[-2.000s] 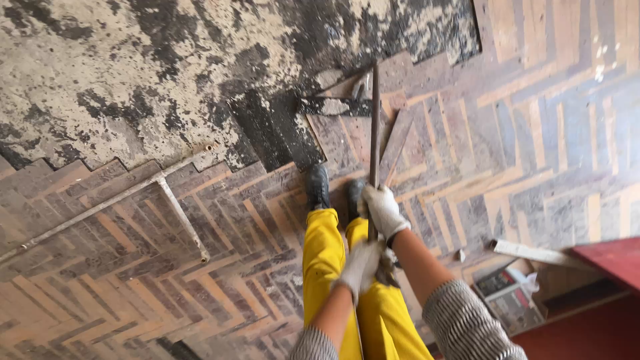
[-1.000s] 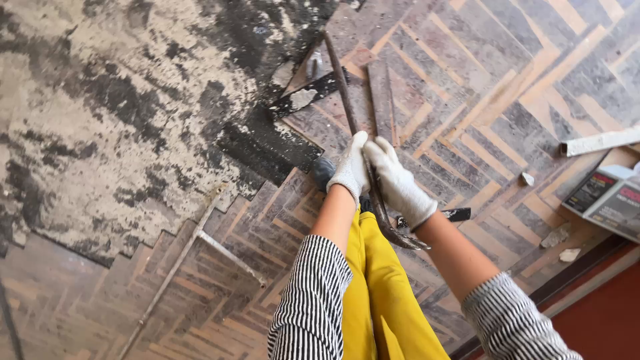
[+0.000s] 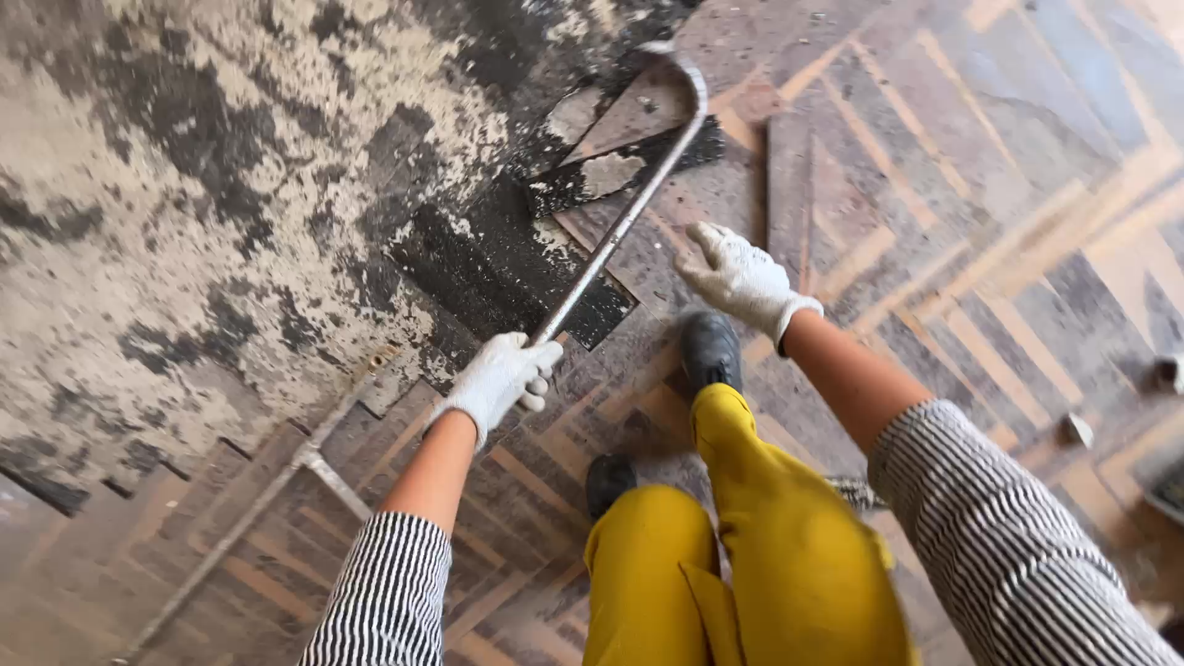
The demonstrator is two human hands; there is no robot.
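Note:
My left hand (image 3: 499, 381), in a white work glove, grips the lower end of a metal pry bar (image 3: 620, 231). The bar slants up and to the right, and its hooked end curves over loose parquet blocks at the edge of the herringbone floor (image 3: 546, 476). One loose block (image 3: 615, 176) shows black adhesive and lies across another under the bar. My right hand (image 3: 740, 277), gloved too, is off the bar, fingers apart, above the parquet and left of a loose wood strip (image 3: 789, 203). Black adhesive (image 3: 509, 264) covers the subfloor beside the parquet's stepped edge.
Bare, patchy subfloor (image 3: 185, 231) spreads over the upper left. A metal bar with a side branch (image 3: 305, 455) lies on the parquet at lower left. My dark boots (image 3: 710, 347) stand near the stepped edge. A small pale chunk (image 3: 1076, 430) lies at right.
Both hands were on the bar before; my right hand has let go. The bar's hooked end, earlier down by my hands, is now at the far end over the loose blocks.

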